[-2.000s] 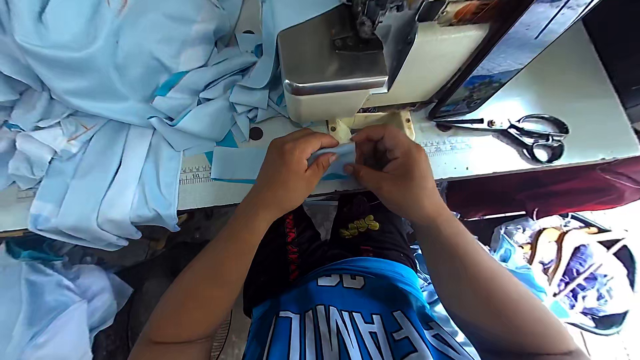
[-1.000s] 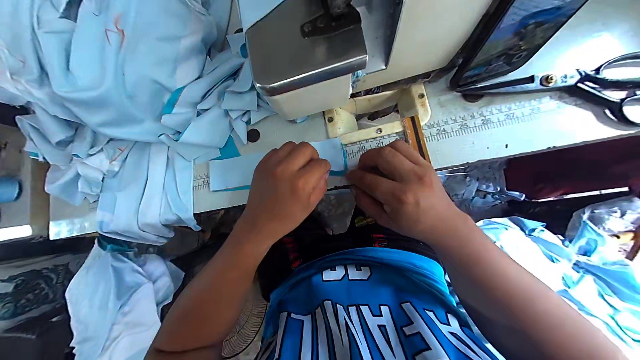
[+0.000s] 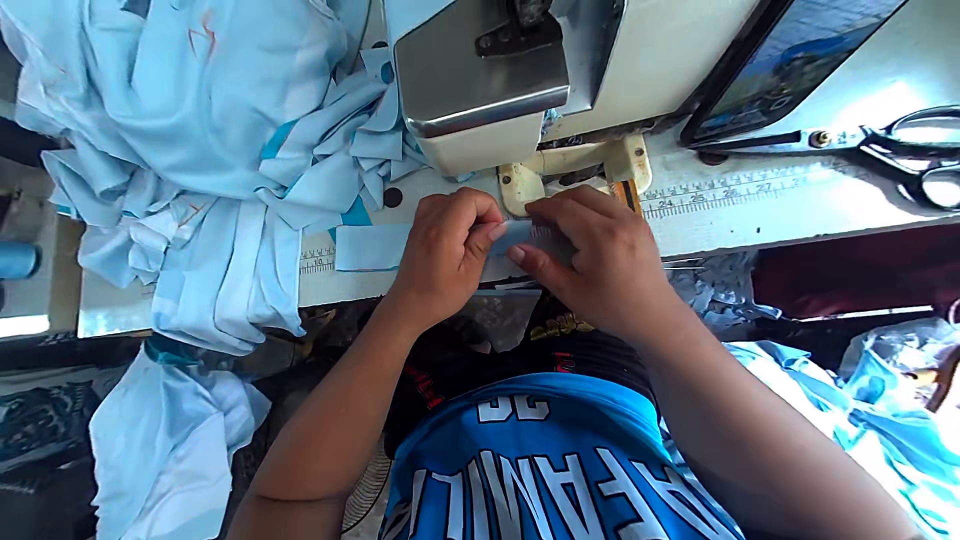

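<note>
A light blue fabric strip lies along the front edge of the sewing table, below the head of a sewing machine. My left hand pinches the strip between thumb and forefinger near its middle. At the strip's right end, my right hand has its fingers on the fabric, thumb low and fingertips above. The fingertips of both hands are close together but apart. Part of the strip is hidden under the left hand. The machine's cream base plate sits just behind the right hand.
Heaped light blue fabric covers the table's left side and hangs over its edge. Scissors and a dark-framed screen or panel are at the back right. A printed measuring scale runs along the table. More blue cloth lies lower right.
Two seconds ago both hands held the strip raised near the machine; now it lies lower along the table edge. The view has moved closer to the table.
</note>
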